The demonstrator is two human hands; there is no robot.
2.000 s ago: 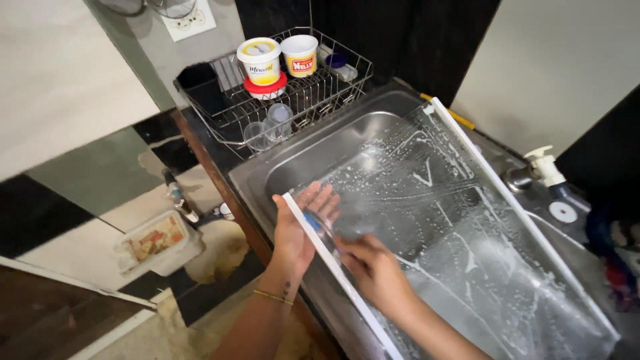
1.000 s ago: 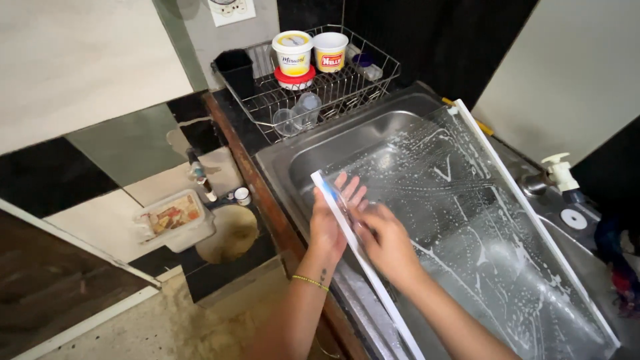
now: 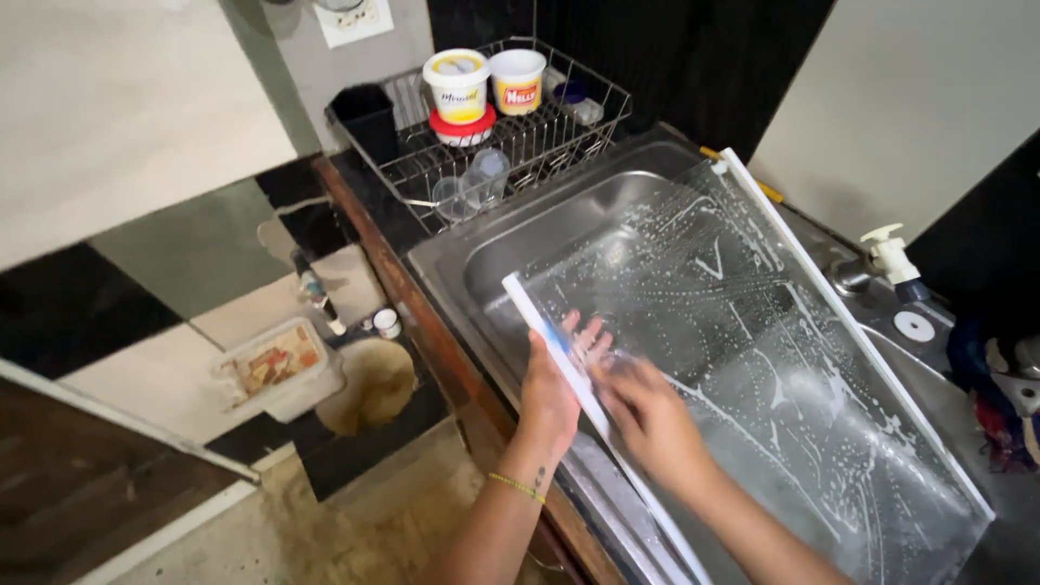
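Note:
A glass shelf panel [image 3: 731, 325] with white edge strips and soapy streaks lies tilted over a stainless steel sink [image 3: 520, 244]. My left hand [image 3: 556, 390] supports the near white strip [image 3: 561, 349], its palm beside the strip and its fingers seen through the glass. My right hand [image 3: 650, 414] is on the upper side of the glass by the same strip. Its fingers are closed around a small clear and blue thing [image 3: 569, 341], blurred, possibly a brush, which touches the strip.
A wire dish rack [image 3: 536, 154] behind the sink holds plastic tubs [image 3: 457, 89], clear cups [image 3: 487, 175] and a black container [image 3: 366, 122]. A white faucet handle [image 3: 886, 244] and a dark cloth [image 3: 991, 398] are at the right. A plastic box [image 3: 280, 366] sits lower left, beyond the wooden counter edge [image 3: 390, 276].
Both hands stay at the near white strip. My right hand has shifted a little along it, with the small blue thing still at the strip.

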